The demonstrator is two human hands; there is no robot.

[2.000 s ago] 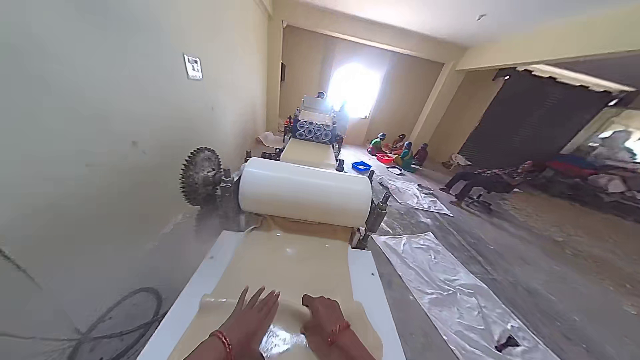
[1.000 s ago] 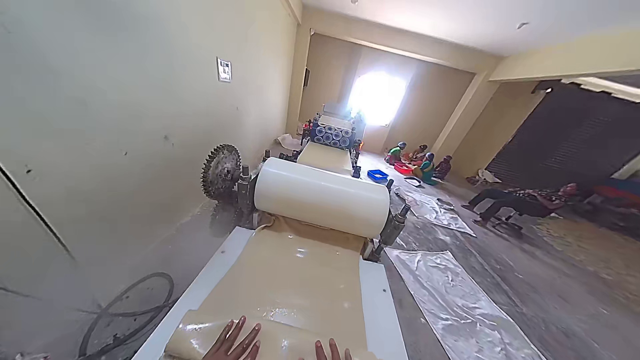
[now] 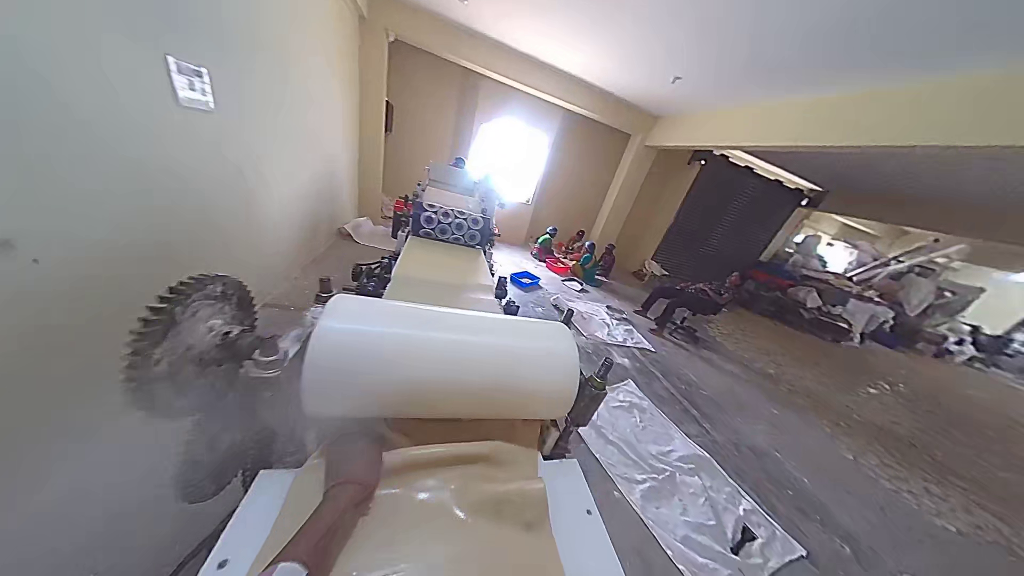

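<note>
My left hand (image 3: 352,460) reaches forward over the left side of a glossy cream dough sheet (image 3: 456,512), close below the white roller (image 3: 440,360). It is blurred, its fingers are hard to make out, and its hold cannot be told. The sheet lies on the white feed board (image 3: 568,512), with a raised fold near the roller. Behind the roller a pale sheet runs on a conveyor (image 3: 442,270) toward a machine with a bank of round rollers (image 3: 450,224). My right hand is out of view.
A toothed gear (image 3: 192,344) stands at the roller's left end, and a metal adjusting screw (image 3: 590,396) at its right. A crumpled white plastic sheet (image 3: 680,480) covers floor to the right. Farther back are a blue crate (image 3: 525,279), people seated on the floor and a person reclining on a chair.
My left hand has moved forward from the near part of the sheet to the roller. My right hand has left the view. The sheet now shows a raised fold near the roller.
</note>
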